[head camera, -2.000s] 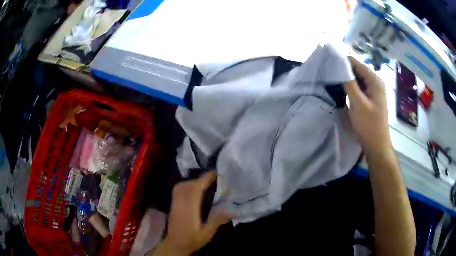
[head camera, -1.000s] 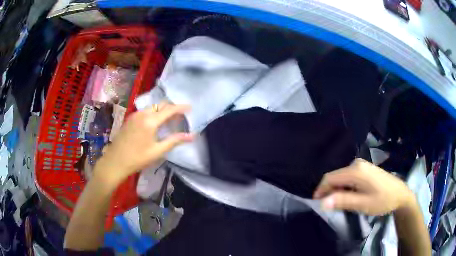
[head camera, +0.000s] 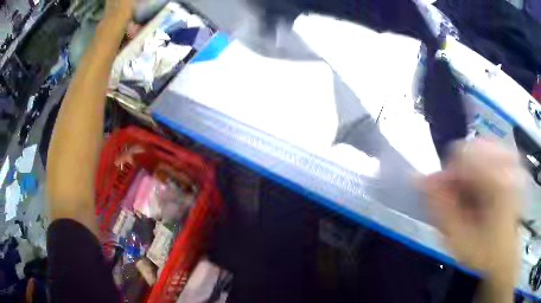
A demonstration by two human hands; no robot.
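Observation:
A light grey fabric panel (head camera: 391, 171), joined or overlapped with a dark fabric panel (head camera: 446, 106), stretches blurred across the white machine table (head camera: 267, 83). Its grey part also runs along the table's far side, at the top of the view. My right hand (head camera: 477, 198) is blurred, at the right over the table's front edge, with its fingers closed on the light and dark fabric. My left arm reaches up the left side. My left hand (head camera: 121, 8) is mostly cut off by the top edge, so its fingers and anything in them are hidden.
A red plastic basket (head camera: 207, 204) with bagged items stands below the table's left end. A box of pale scraps (head camera: 133, 97) is beside the table's left corner. The blue-trimmed ruled edge (head camera: 261, 155) runs diagonally towards the lower right. My dark-clothed lap is below.
The fabric has gone from my lap up onto the table. My left hand has moved up to the top edge, my right hand up and right. The view has shifted towards the table.

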